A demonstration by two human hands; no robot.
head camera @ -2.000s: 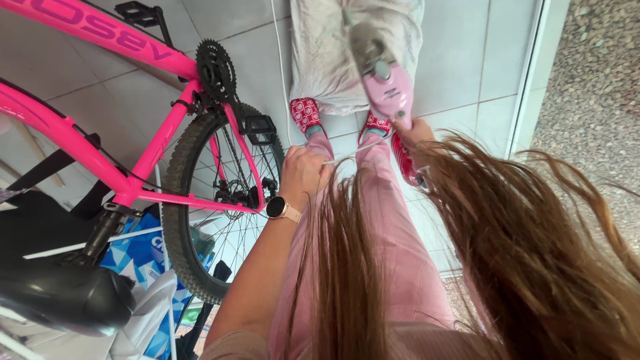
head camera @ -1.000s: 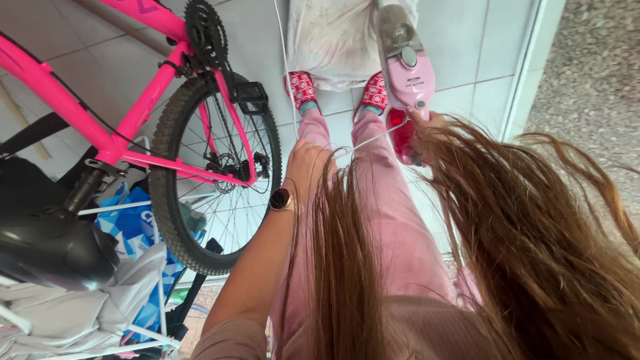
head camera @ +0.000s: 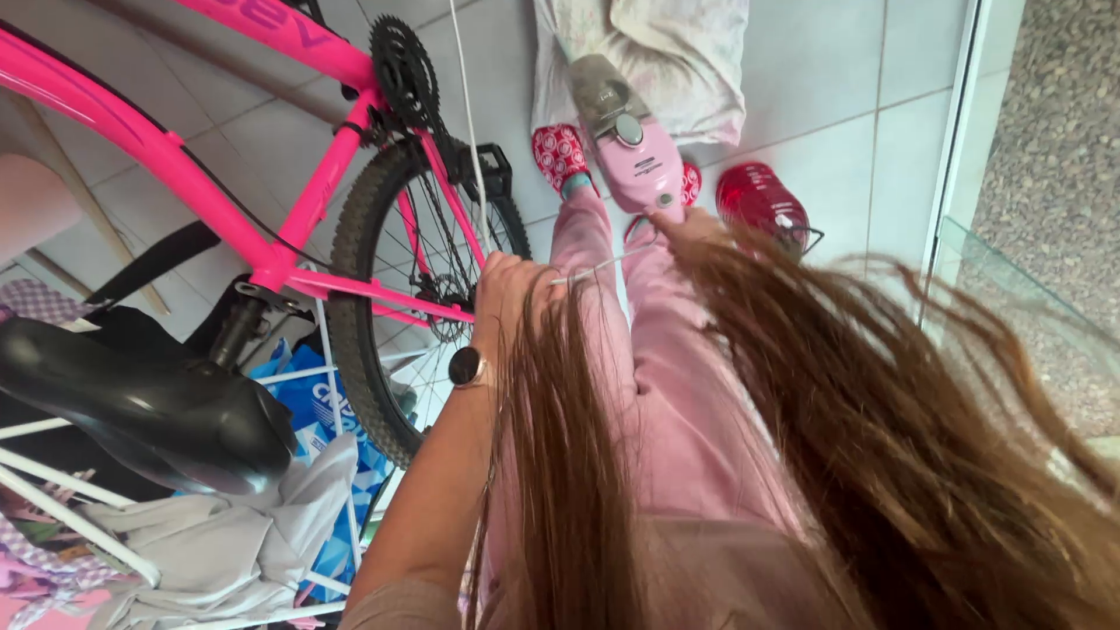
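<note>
My right hand (head camera: 696, 232), partly behind long hair, grips the rear end of a pink handheld vacuum cleaner (head camera: 643, 166). Its smoky transparent nozzle end (head camera: 604, 87) points away from me over a pale patterned cloth (head camera: 678, 61) on the floor. My left hand (head camera: 516, 293), with a watch on the wrist, is closed around a white power cord (head camera: 472, 131). The cord rises past the bicycle's pedal, and a stretch of it runs from this hand toward the vacuum. Hair hides some of the left fingers.
A pink bicycle (head camera: 324, 192) stands at the left, its rear wheel (head camera: 350, 350) beside my left forearm. Below its black saddle (head camera: 149, 411), grey clothing (head camera: 227, 542) lies over a white rack. A red transparent container (head camera: 761, 206) is right of my feet, near a glass panel (head camera: 1032, 289).
The vacuum, held in my right hand throughout, has shifted left relative to my feet since a second ago. The red container now shows more fully beside it.
</note>
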